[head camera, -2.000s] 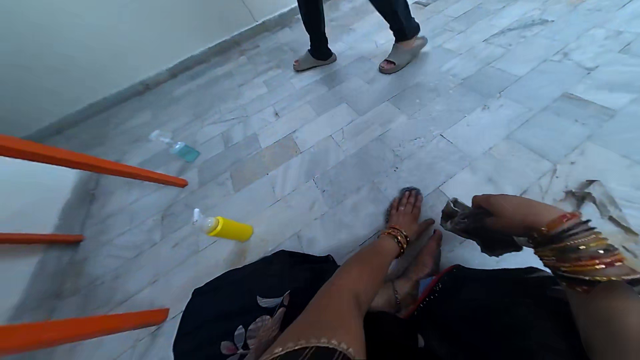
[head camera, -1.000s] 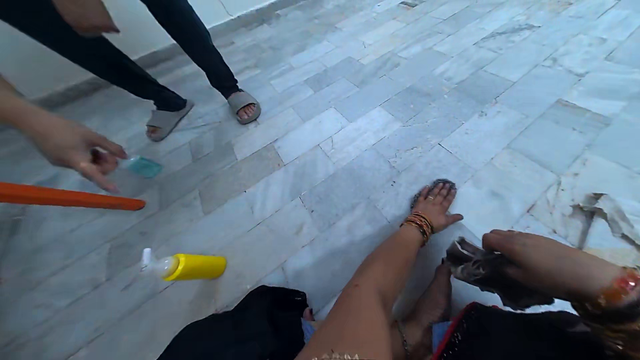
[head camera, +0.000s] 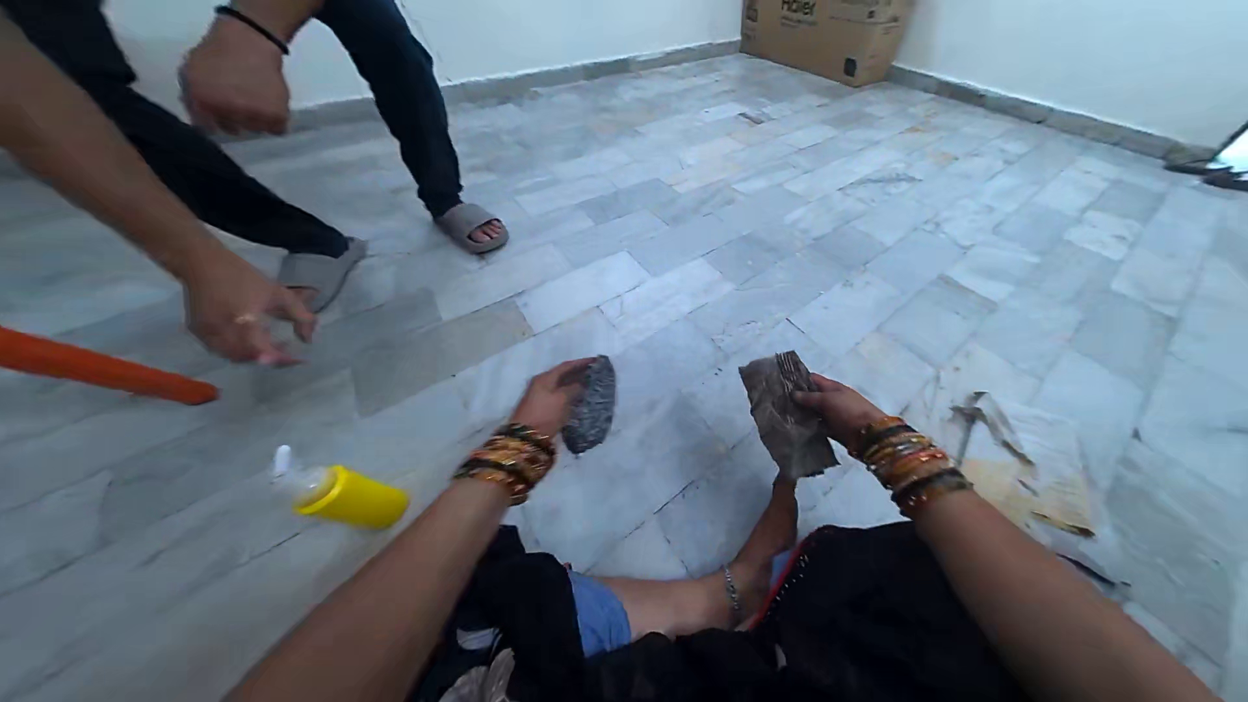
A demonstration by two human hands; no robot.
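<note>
Raised above the marble-tiled floor [head camera: 673, 292], my left hand [head camera: 551, 398] grips a grey, fibrous scouring pad [head camera: 592, 405], held on edge with its flat side showing. To its right, my right hand [head camera: 840, 409] pinches a crumpled, dirty grey-brown cloth or wrapper [head camera: 788, 414] that hangs over my bare foot; its exact material cannot be told. Both wrists carry several bangles. On the floor left of my left forearm lies a bottle with a yellow body [head camera: 356, 497] and a clear neck with a white nozzle.
Another person in slippers [head camera: 473, 226] leans in at the left, one hand [head camera: 244, 312] low over the floor. An orange pole or leg [head camera: 107, 366] juts in from the left edge. Stained paper with dark scraps [head camera: 1033, 458] lies at right. A cardboard box [head camera: 824, 39] stands by the far wall.
My left hand has come up off the floor with the scouring pad. The view has swung right. The teal bottle near the other person's hand earlier is no longer seen.
</note>
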